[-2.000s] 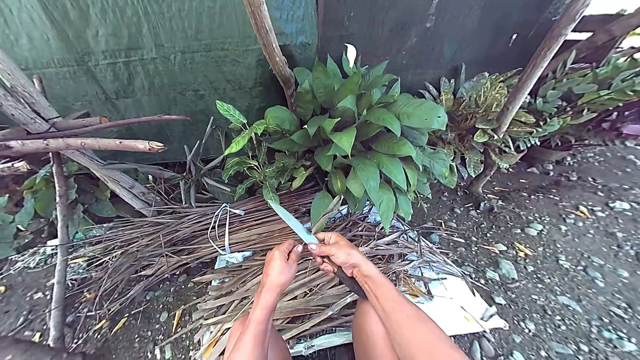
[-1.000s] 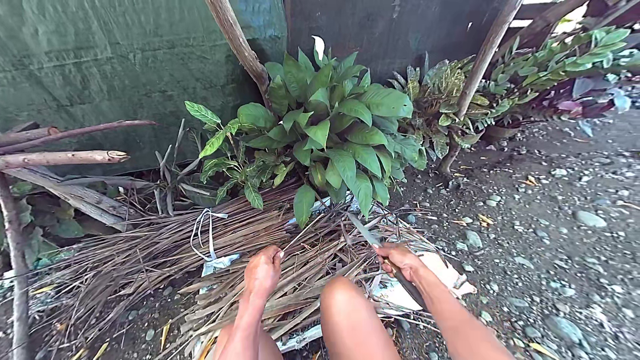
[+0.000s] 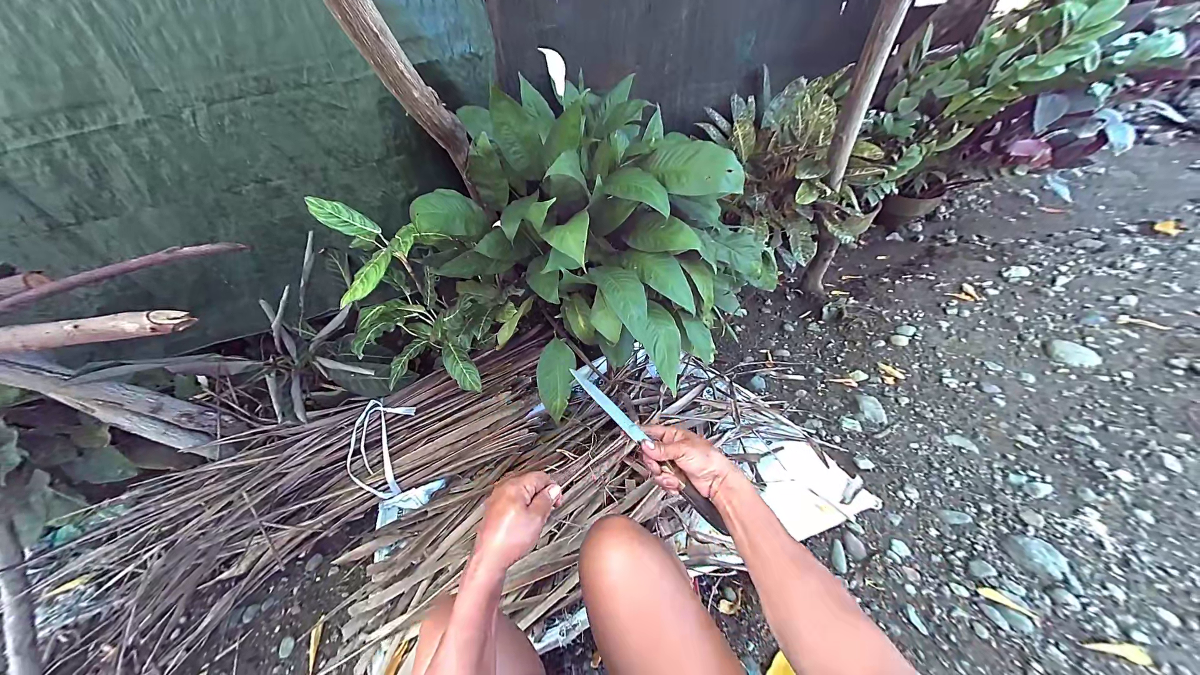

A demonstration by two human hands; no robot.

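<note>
My right hand [image 3: 689, 459] is closed around a knife [image 3: 609, 403], whose blade points up and to the left over a pile of dry brown leaf strips [image 3: 478, 412]. Part of the dark handle shows below my palm. To its left, my left hand [image 3: 517, 511] is curled with the thumb on top, above the same pile; whether a thin strip is pinched in it cannot be made out. A white strap [image 3: 364, 441] lies in a loop on the strips, left of my left hand. My bare knees are below both hands.
A broad-leaved green plant [image 3: 600, 225] with a white flower stands behind the pile. Wooden poles [image 3: 403, 75] lean by a green sheet wall [image 3: 187, 122]. Cut branches [image 3: 94, 330] jut in at left. White sheeting [image 3: 811, 483] lies under the strips; stony ground [image 3: 994, 469] is at right.
Two seconds ago my hands were close together at the knife; they are now apart, with the knife in my right hand. The view has shifted somewhat.
</note>
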